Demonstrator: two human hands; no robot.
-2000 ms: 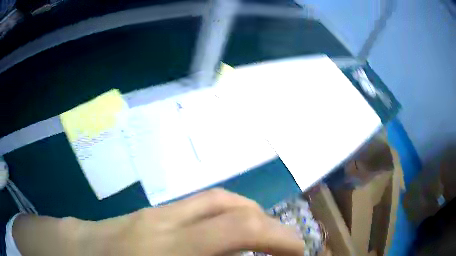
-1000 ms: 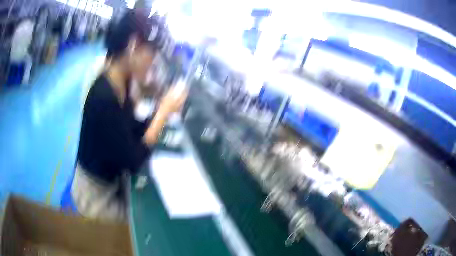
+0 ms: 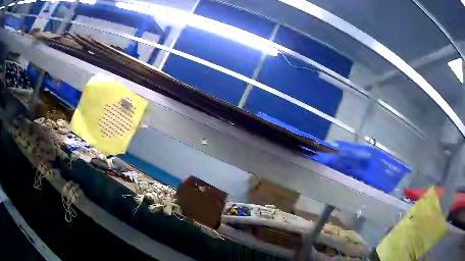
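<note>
Neither of my hands is in the picture. The view is tilted and looks across the line. A heap of cream-white units with loops [image 3: 153,196] lies on the shelf beyond the belt. Single units with hanging loops [image 3: 70,193] sit along the near rail at the left. A small brown box [image 3: 201,202] stands upright at the right end of the heap. A yellow sheet with rows of reddish marks [image 3: 109,114] hangs above the heap.
A long pale overhead beam [image 3: 214,140] bears flattened dark brown cardboard [image 3: 204,104] and a blue bin [image 3: 367,165]. Another yellow sheet [image 3: 413,229] hangs at the lower right. White trays with parts [image 3: 270,216] stand right of the brown box. A pale rail [image 3: 25,229] crosses the lower left.
The view has swung up and right. The person in black, the open carton and the white papers have left the picture. My hand, seen over the bench two seconds ago, is out of view.
</note>
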